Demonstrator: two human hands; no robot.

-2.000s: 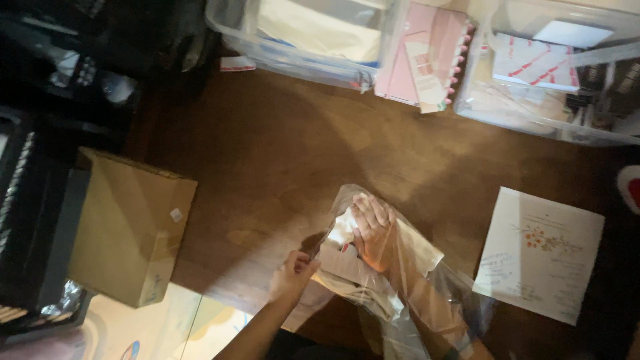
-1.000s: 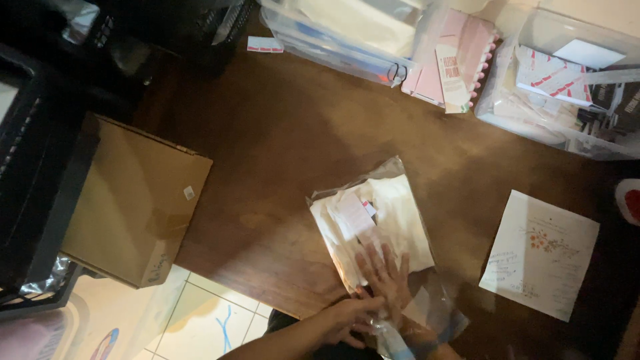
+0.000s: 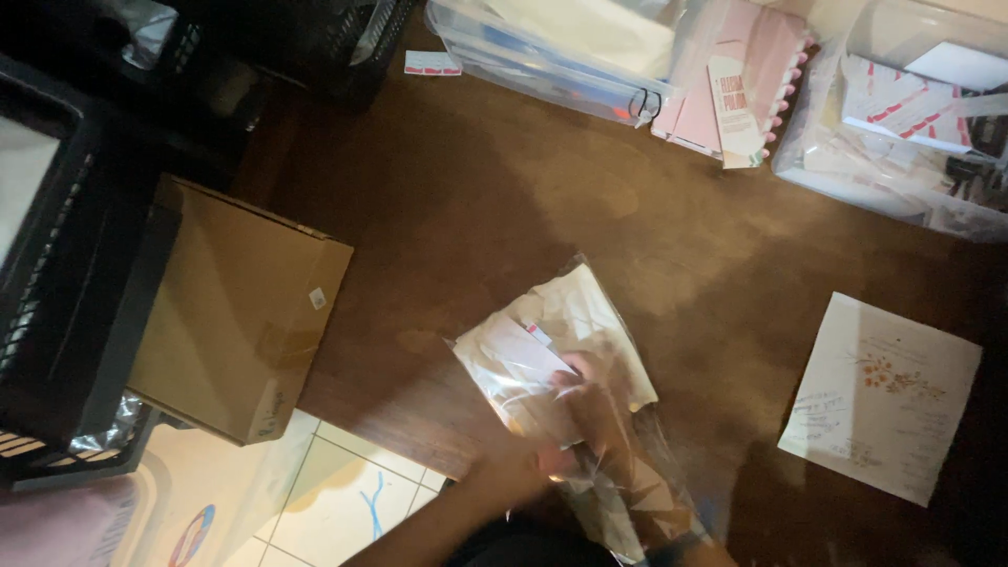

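A clear plastic bag [image 3: 504, 402] holding folded cream fabric [image 3: 587, 303] lies on the wooden table near its front edge. Inside the bag, my right hand [image 3: 587, 382] has its fingers at a white card [image 3: 528, 350] that rests on the fabric, beside a small red-and-white tag [image 3: 540, 335]. The plastic also covers my right forearm. My left hand [image 3: 543, 465] is blurred and sits at the lower left side of the bag, by its mouth; its fingers and grip cannot be made out.
A cardboard box [image 3: 244, 315] stands at the left beside black plastic baskets [image 3: 71, 276]. A printed paper sheet [image 3: 882, 402] lies at the right. Along the back are clear plastic bins [image 3: 543, 79] and a pink disc-bound notebook [image 3: 697, 102] on the wooden table [image 3: 472, 197].
My right hand, last seen spread flat on the bagged fabric, now has its fingers bent at the card. The white card lies at a different angle, lower on the fabric.
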